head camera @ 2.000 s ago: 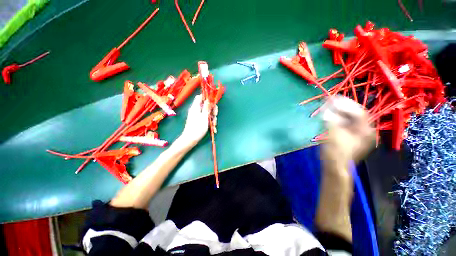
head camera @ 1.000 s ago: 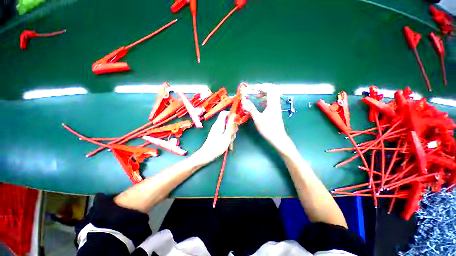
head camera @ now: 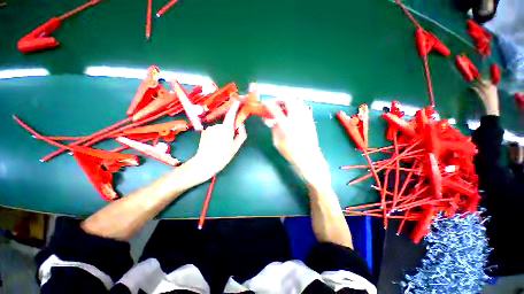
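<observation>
My left hand (head camera: pixel 221 140) grips a red battery clamp (head camera: pixel 248 108) above the green bench edge. Its red lead (head camera: pixel 207 201) hangs down below the hand, past the bench edge. My right hand (head camera: pixel 296 135) is closed on the other side of the same clamp; its fingertips are bright and blurred, so any small part between them is hidden. A smaller group of red clamps (head camera: pixel 155 132) lies just left of my left hand, some with pale parts. A single clamp (head camera: pixel 357 127) lies right of my right hand.
A large red clamp pile (head camera: pixel 439 166) lies at the right, leads pointing left. A silvery heap of small metal parts (head camera: pixel 451 250) is below it. Single clamps (head camera: pixel 41 37) lie on the green belt (head camera: pixel 287 46). Another person's hand (head camera: pixel 487 95) reaches in at the upper right.
The view has shifted right. My right hand came from the clamp pile side to the held clamp and stays there, now tilting it more sideways. Another person's arm has come into view.
</observation>
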